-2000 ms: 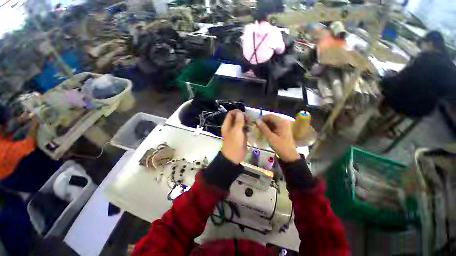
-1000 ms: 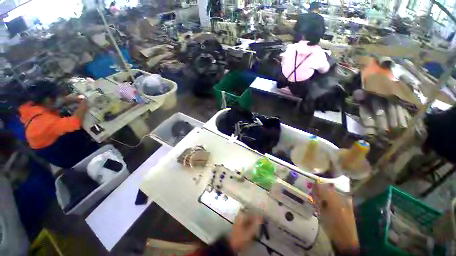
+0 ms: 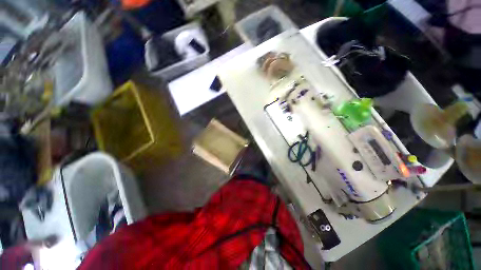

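Neither of my hands shows; only my red plaid clothing fills the bottom middle. The white sewing machine head (image 3: 337, 163) lies diagonally on the white table (image 3: 253, 113). Teal-green looped scissors (image 3: 301, 153) lie beside its arm. The tied brown bundle of cut pieces (image 3: 276, 64) lies at the table's far left end. A clear-green bottle (image 3: 356, 112) stands behind the head. A dark flat item with two pale rings (image 3: 324, 229) lies at the table's near edge.
A white trough with black fabric (image 3: 380, 68) runs behind the table. Yellow thread cones (image 3: 454, 113) show at right. A green crate (image 3: 416, 247) is at lower right, a yellow crate (image 3: 125, 122) at left. A stool-like box (image 3: 219, 146) and tubs (image 3: 100, 184) stand on the left.
The view has swung left and down, so the table now lies to the right. My hands, last seen low by the machine, have gone out of the picture. Other workers have mostly left the view.
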